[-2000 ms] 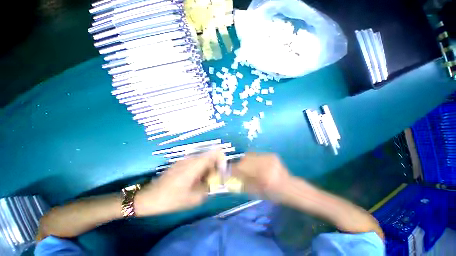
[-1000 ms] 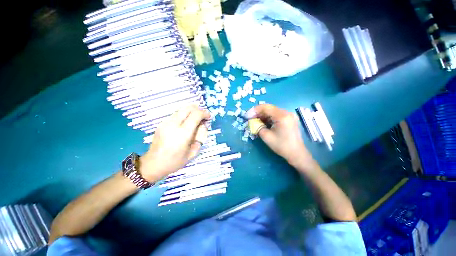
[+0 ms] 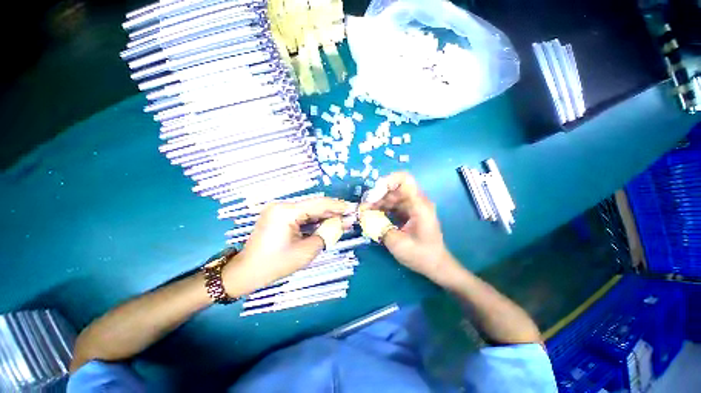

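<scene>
My left hand [image 3: 296,234] and my right hand [image 3: 403,222] meet fingertip to fingertip over the near end of the long slanting row of silvery rods [image 3: 223,100]. Both thumbs wear cream-yellow coverings. The left thumb and fingers pinch the end of a metal rod, mostly hidden under the hand. The right fingertips press at that end; a small white piece seems to be between them, too small to tell clearly. Loose small white pieces [image 3: 377,140] lie just beyond the hands, right of the row.
A clear bag of white pieces [image 3: 430,69] and yellow gloves or strips [image 3: 313,46] lie beyond. A short rod stack [image 3: 487,192] is at right, with pale rods on a dark mat [image 3: 559,80]. Bagged rods [image 3: 34,349] are at left. Blue crates [image 3: 669,207] stand beside the bench.
A second ago the hands were apart, left on the row and right at the loose white pieces. Now they have come together at the row's near end.
</scene>
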